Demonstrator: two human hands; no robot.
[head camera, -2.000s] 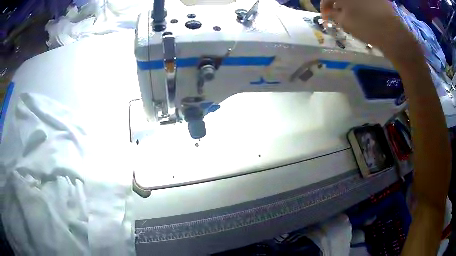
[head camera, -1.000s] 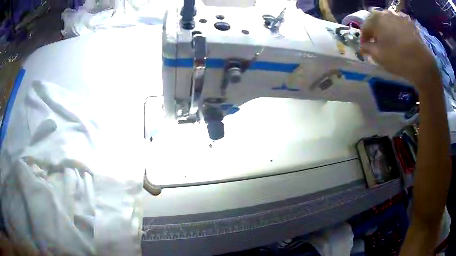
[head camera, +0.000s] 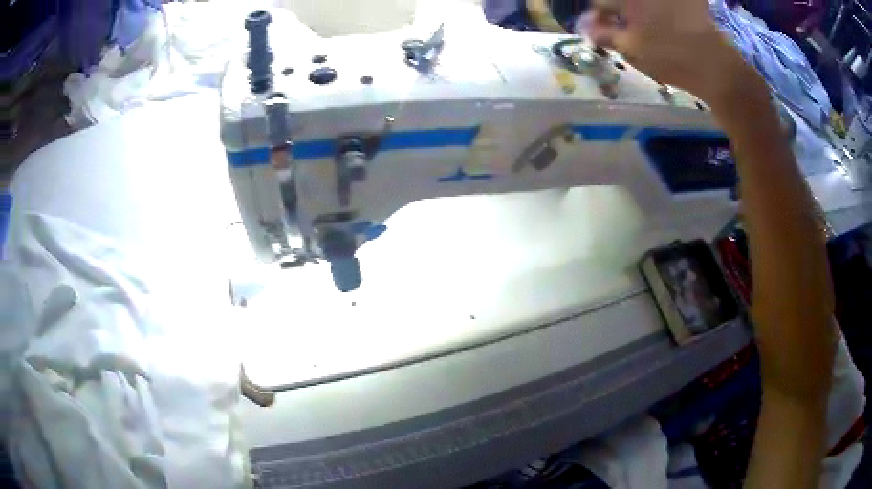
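Note:
The white sewing machine head (head camera: 421, 134) with a blue stripe spans the view. My right hand (head camera: 655, 43) is raised at the top right, over the small metal parts (head camera: 588, 59) on top of the machine. Its fingertips are blurred and cut close to the top edge; whether they hold anything cannot be told. The presser foot and needle area (head camera: 296, 256) is in bright glare with no cloth under it. A white garment (head camera: 91, 353) lies heaped left of the needle. My left hand is not in view.
A small dark tray (head camera: 690, 289) with pale contents sits at the table edge, with red-handled snips (head camera: 734, 256) beside it. A ruler tape (head camera: 411, 435) runs along the grey front edge. White cloth lies below the edge (head camera: 631, 458) and behind the machine (head camera: 143, 53).
The view has shifted, so the machine sits further left and lower. My right hand stays raised at the machine's top, its fingers moved slightly. The garment lies as before.

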